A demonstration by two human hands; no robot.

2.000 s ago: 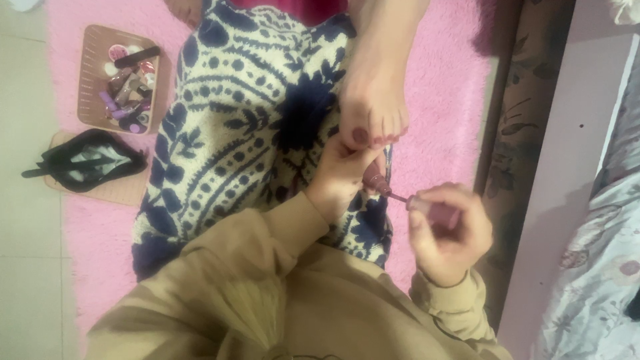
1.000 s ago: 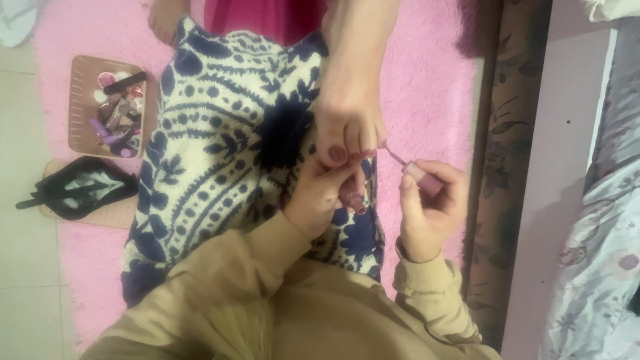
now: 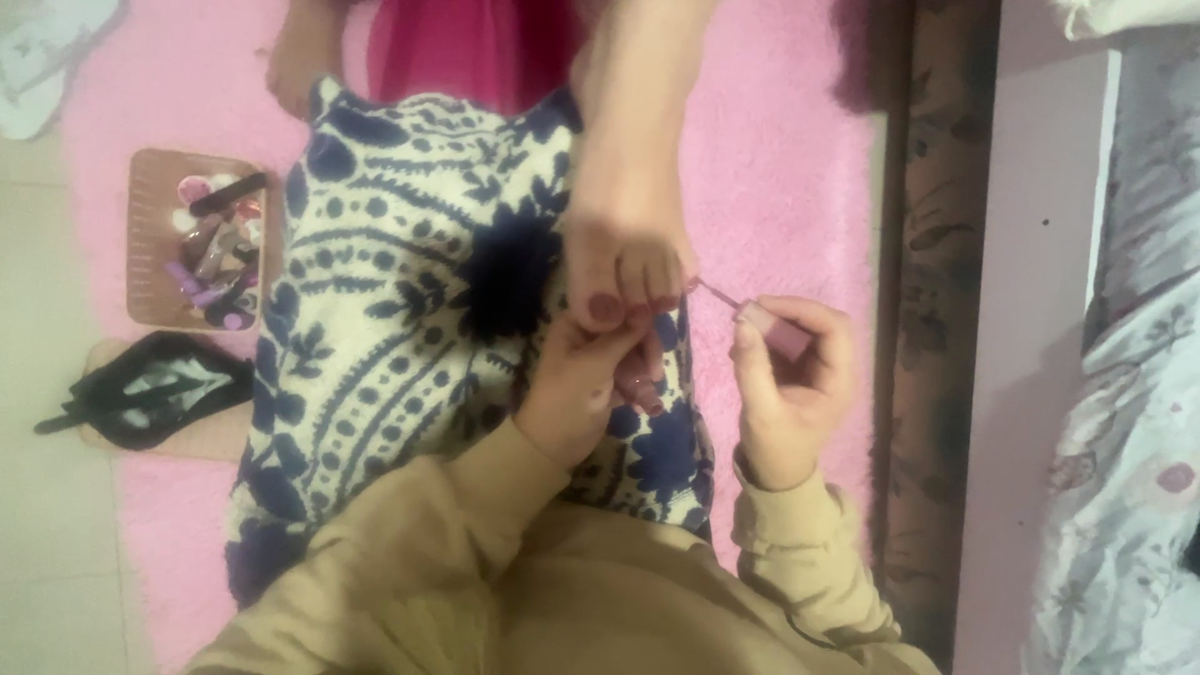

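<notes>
My right hand (image 3: 795, 375) grips the pink cap of a nail polish brush (image 3: 773, 330). The thin brush points up and left, its tip at the little toe of another person's bare foot (image 3: 628, 225). Dark pink polish shows on the big toenail (image 3: 605, 307). With its thumb and finger at the toes, my left hand (image 3: 581, 384) also holds an open nail polish bottle (image 3: 641, 391), neck tilted down and right. A cushion (image 3: 422, 272) with a navy and cream pattern lies under the foot and my left hand.
A tan plastic basket (image 3: 141, 239) of nail polish bottles and small items stands at the left on a pink plush rug (image 3: 778, 141). Below it, a black pouch (image 3: 141, 394) lies on a tan tray (image 3: 211, 442). A bed frame (image 3: 1027, 281) with patterned bedding runs along the right.
Two seconds ago the brush was at the bottle in my left hand. My right hand has since moved the brush up to the little toe, where it was one second ago too.
</notes>
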